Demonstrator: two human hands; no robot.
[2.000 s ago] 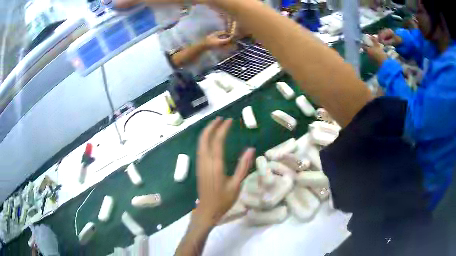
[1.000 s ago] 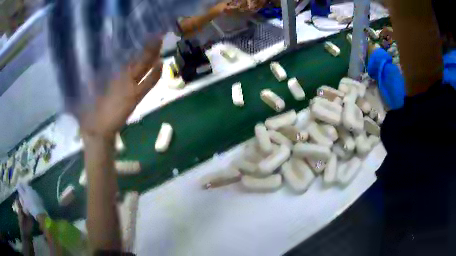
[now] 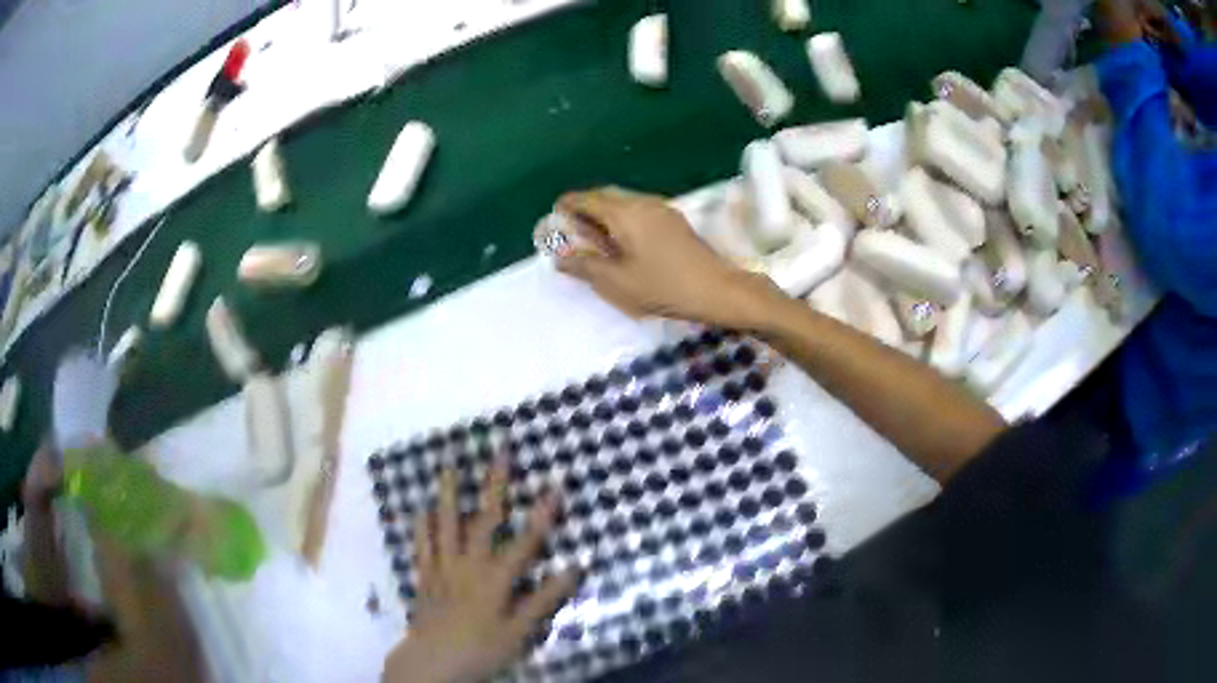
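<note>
A clear glossy sticker sheet (image 3: 641, 467) with rows of round black dots lies on the white tabletop in front of me. My left hand (image 3: 474, 567) lies flat on its lower left part, fingers spread, holding nothing. My right hand (image 3: 641, 254) is at the belt-side edge of the table, closed on one end of a plastic housing (image 3: 558, 238). A round patterned spot shows on the housing's exposed end; the fingers hide the rest. A pile of cream-white housings (image 3: 908, 267) lies to the right of my right hand.
The green conveyor belt (image 3: 494, 147) runs behind the table with scattered housings. More housings (image 3: 267, 427) stand at the table's left. A neighbour's arm with a lime green item (image 3: 160, 514) is lower left. A blue-sleeved person (image 3: 1161, 174) is at right. A red-and-black-handled tool (image 3: 224, 83) lies on the far bench.
The dotted sheet now lies on the table. My left hand has come down from above the belt onto it. My right hand has come down and holds a housing. The view has tilted down.
</note>
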